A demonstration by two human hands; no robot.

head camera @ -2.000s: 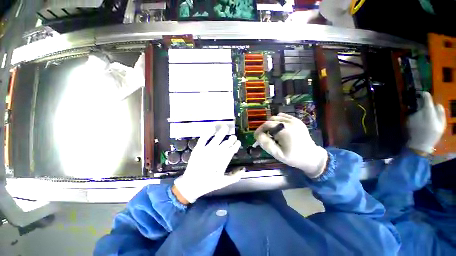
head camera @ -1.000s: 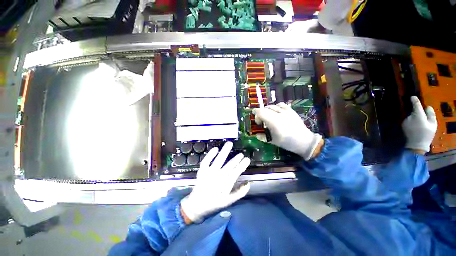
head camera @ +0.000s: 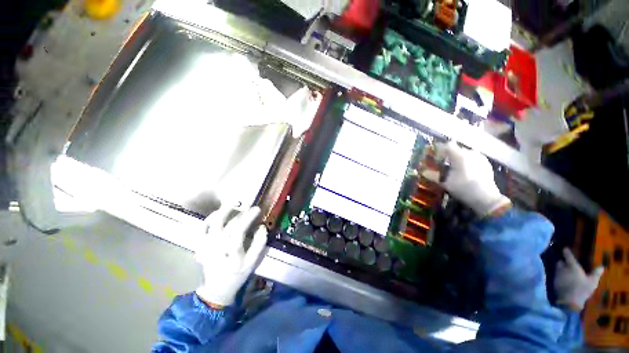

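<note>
The green circuit board (head camera: 394, 254) lies in its carrier between the metal rails, tilted in view. It has large silver-white rectangles (head camera: 365, 165), orange-copper chokes (head camera: 418, 227) and dark round capacitors (head camera: 336, 244). My gloved left hand (head camera: 231, 251) lies at the front rail beside the carrier's reddish-brown end bar (head camera: 293, 172), fingers spread, nothing seen in it. My gloved right hand (head camera: 471, 178) is over the rearmost choke, fingertips low and blurred; whether it holds the slim stick is hidden.
A crumpled white cloth (head camera: 301, 110) lies left of the board near the rear rail. Behind the rail are a black tray of teal-green parts (head camera: 417, 69) and a red bin (head camera: 518, 83). At right are another person's gloved hand (head camera: 576, 279) and an orange plate (head camera: 610, 276).
The view has turned and shifted left. My left hand has moved from the board's front edge to its left end. My right hand has moved rearward along the chokes; the pale stick is no longer seen.
</note>
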